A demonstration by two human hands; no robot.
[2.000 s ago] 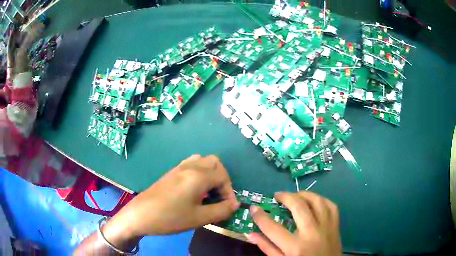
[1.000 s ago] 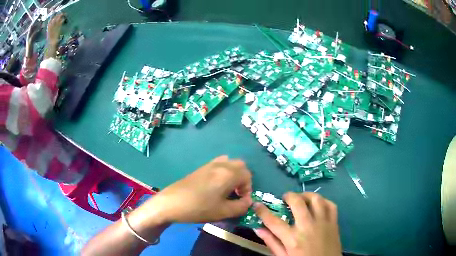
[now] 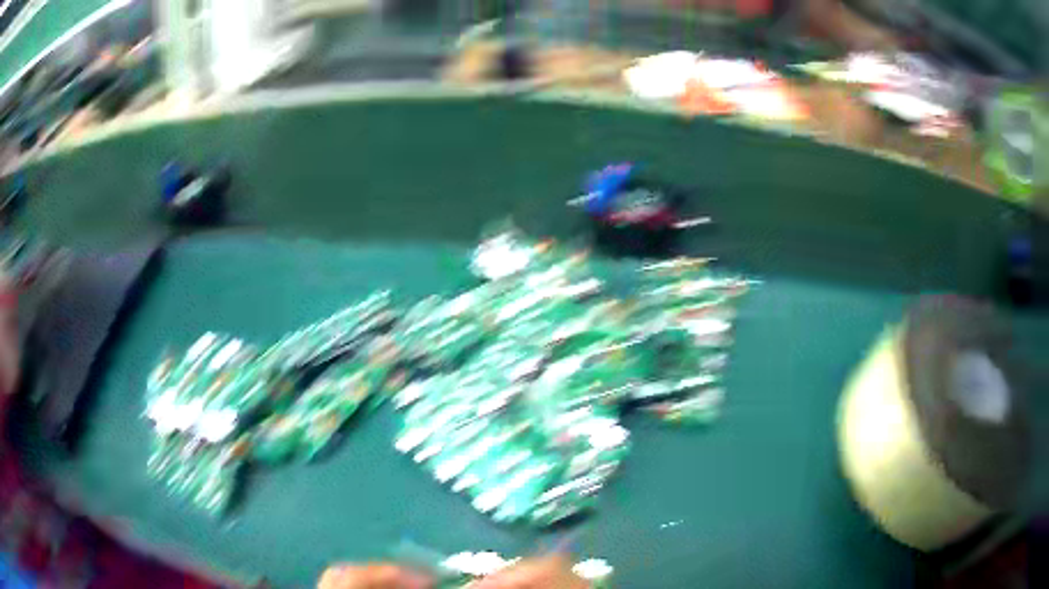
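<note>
The view is strongly blurred. My left hand (image 3: 375, 575) shows only as a small part of the fingers at the bottom edge. My right hand (image 3: 538, 572) is also cut off by the bottom edge, with fingers at a circuit board panel (image 3: 479, 561) that shows in white and green patches between the hands. What the fingertips do is hidden. A large heap of green circuit board panels (image 3: 518, 391) lies beyond my hands, and a smaller group of panels (image 3: 207, 420) lies to the left.
A large foam tape roll (image 3: 909, 443), cream outside and dark on its side, stands at the right. Two blue-topped holders (image 3: 198, 193) (image 3: 627, 207) are at the back. A black tray (image 3: 98, 322) is at the left. Blurred items lie beyond the bench's far edge.
The view has swung up and to the right. The heap sits lower and further left in view, the tape roll shows more fully, and my hands have dropped mostly out at the bottom.
</note>
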